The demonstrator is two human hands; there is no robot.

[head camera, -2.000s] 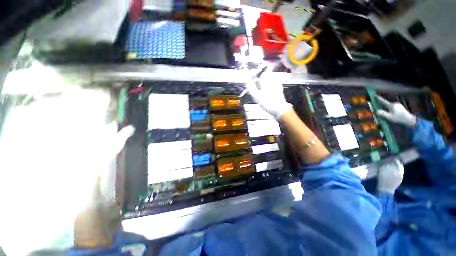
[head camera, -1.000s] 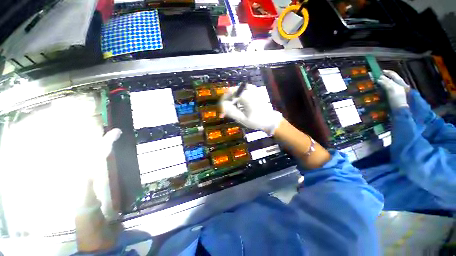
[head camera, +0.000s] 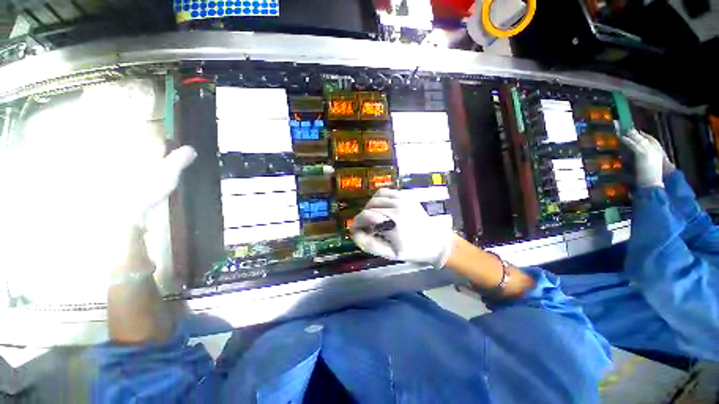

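Observation:
The large circuit board lies in its carrier in front of me. It bears white blocks on both sides, orange transformers mid-board, blue components and a yellow component. My gloved right hand is over the lower transformers, fingers curled round a dark, slim marker pen. Its tip is hidden. My gloved left hand rests at the carrier's left end bar, fingers apart, holding nothing visible; glare washes out part of it.
A second board lies to the right, with a coworker's gloved hand at its right edge. A metal rail runs beyond the boards. Past it are a blue-dotted label sheet and a yellow ring. Bright glare covers the left.
My right hand has moved from the upper middle of the board down towards its near edge, still with the pen. My left hand stays at the carrier's left end. The view has shifted.

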